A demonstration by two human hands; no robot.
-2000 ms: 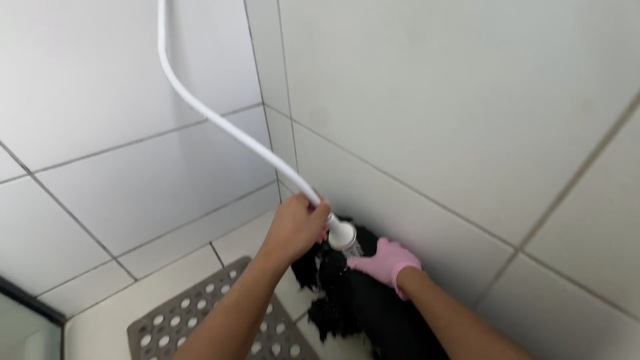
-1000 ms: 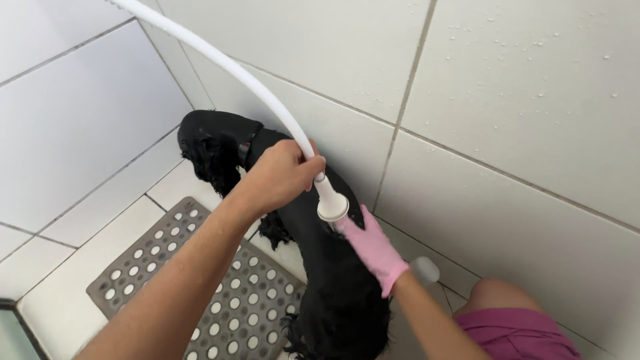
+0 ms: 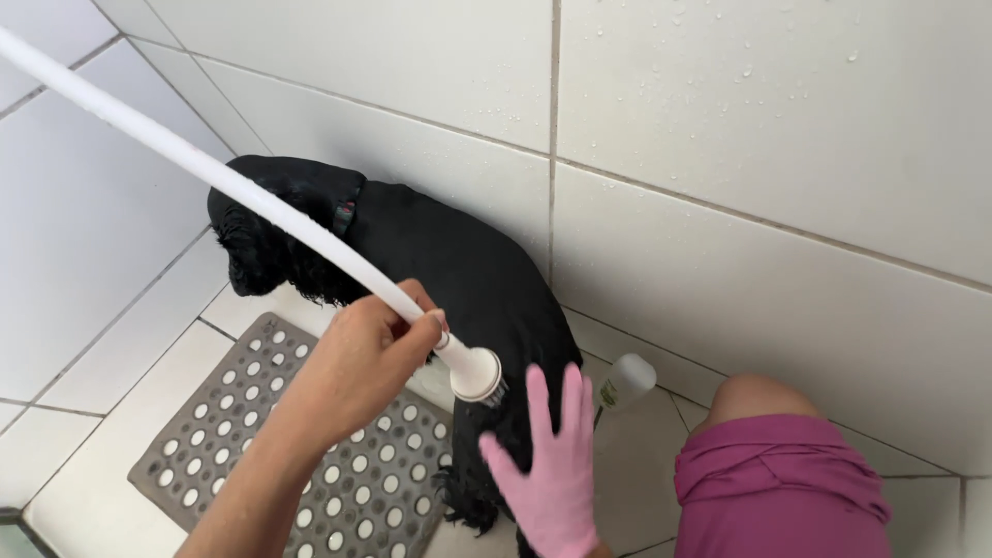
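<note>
My bare left hand grips the lower end of a white shower hose, just above its white shower head. Water comes from the head onto the rear back of a wet black dog. The dog stands along the tiled wall with its head at the left, facing down, and wears a dark collar. In a pink rubber glove, my right hand lies over the dog's hindquarters with fingers spread, right of the shower head, holding nothing. Whether its palm touches the fur I cannot tell.
A grey non-slip bath mat with round holes lies on the tiled floor at the lower left. Behind the dog is a translucent white bottle near the wall. My knee and magenta clothing are at the lower right. Droplets dot the wall.
The view has shifted, showing the dog's head and back. My gloved hand, earlier beside the shower head at the dog's body, now lies with fingers spread over its hindquarters. The hose stays in my left hand.
</note>
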